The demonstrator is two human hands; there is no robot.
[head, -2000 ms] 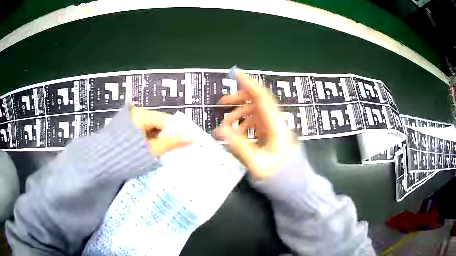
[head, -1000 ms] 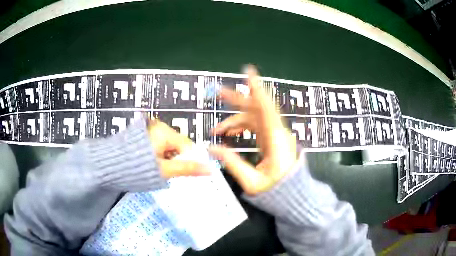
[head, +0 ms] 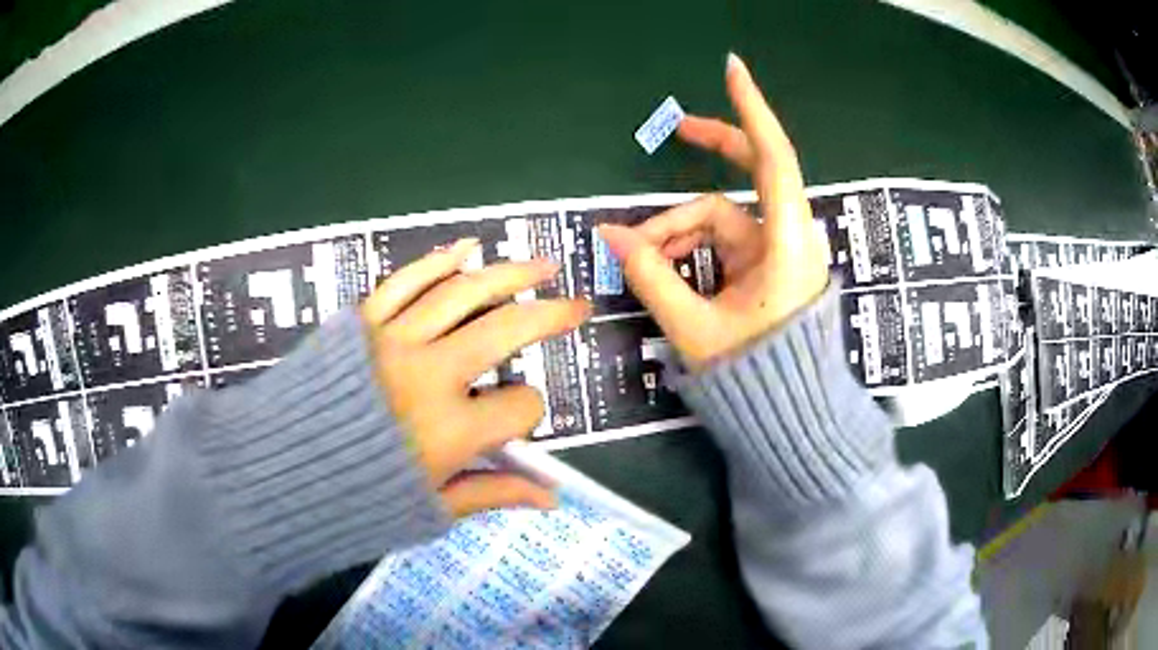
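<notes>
The label strip (head: 295, 298), with two rows of black labels, runs across the green surface. My left hand (head: 464, 362) is palm down with fingers spread over the strip, its thumb over the sticker sheet (head: 508, 571). The sheet lies below the strip with rows of blue print. My right hand (head: 749, 260) pinches the upper edge of a small blue sticker (head: 610, 263) between thumb and index finger, against an upper-row label. A second small sticker (head: 659, 125) clings to another raised fingertip of that hand, above the strip.
At the right, the strip turns over, showing a white back (head: 946, 401), and meets a folded label stack (head: 1079, 330). A white curved edge (head: 1016, 70) bounds the green surface. Red and grey clutter lies at the lower right.
My left hand has spread its fingers over the strip from its bent pose at the sheet. My right thumb and index finger have closed on a sticker. The sheet has moved down.
</notes>
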